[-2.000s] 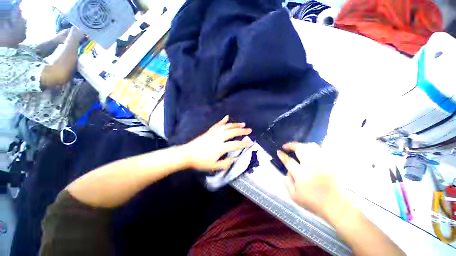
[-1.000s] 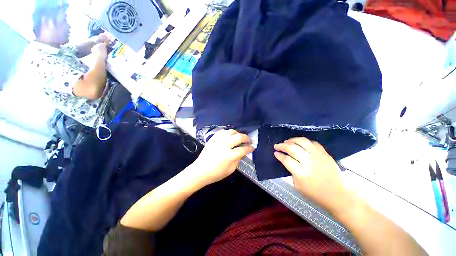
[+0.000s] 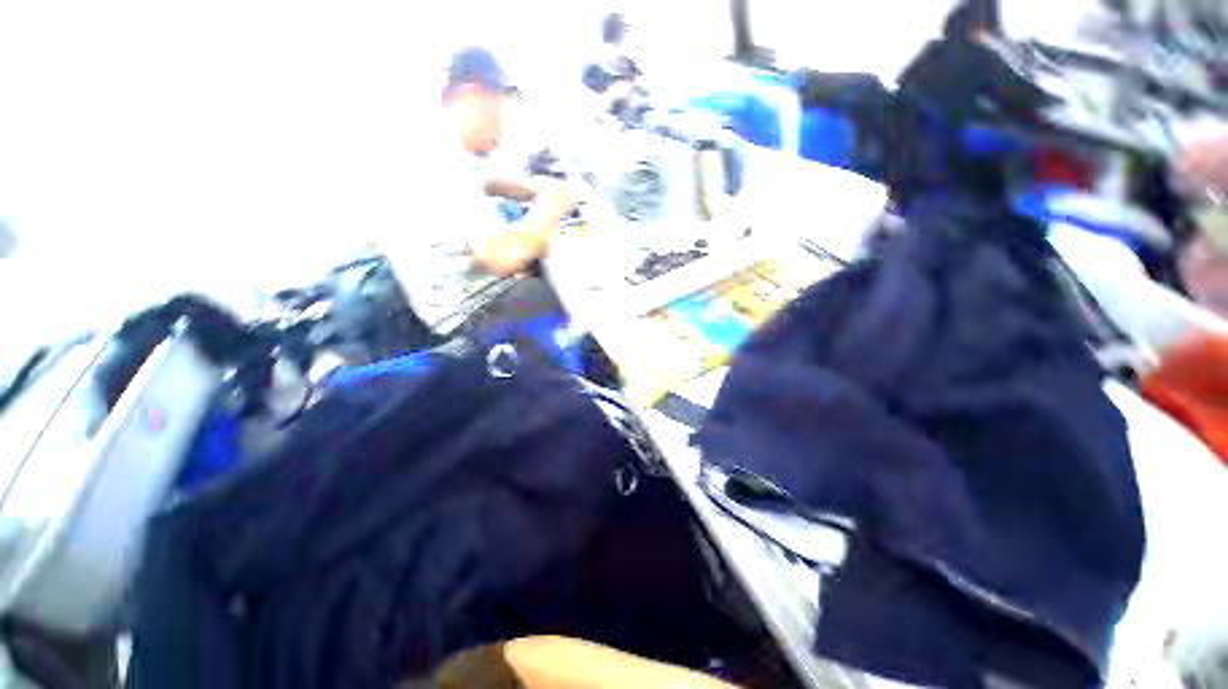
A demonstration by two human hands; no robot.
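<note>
A dark navy garment (image 3: 929, 404) lies bunched on the white machine table, right of centre. Its lower edge shows a pale fuzzy thread line, and a navy flap (image 3: 875, 612) hangs out below that edge. A white-grey strip with dark lines (image 3: 781, 525) shows at its left corner. A bare piece of one arm is cut off by the bottom edge, near the middle; it seems to be my left forearm. No hand of mine can be made out on the garment. The picture is blurred.
A large heap of dark navy cloth (image 3: 445, 525) fills the lower left, beside the table edge. A person (image 3: 492, 175) sits at a neighbouring machine behind it. A yellow and blue patterned surface (image 3: 721, 316) lies beyond the garment. Orange-red cloth (image 3: 1196, 384) is at the right edge.
The view has swung left and up, so the garment now appears further right. Both hands, which were at the garment's edge, have gone out of the picture. The flap still shows below the edge.
</note>
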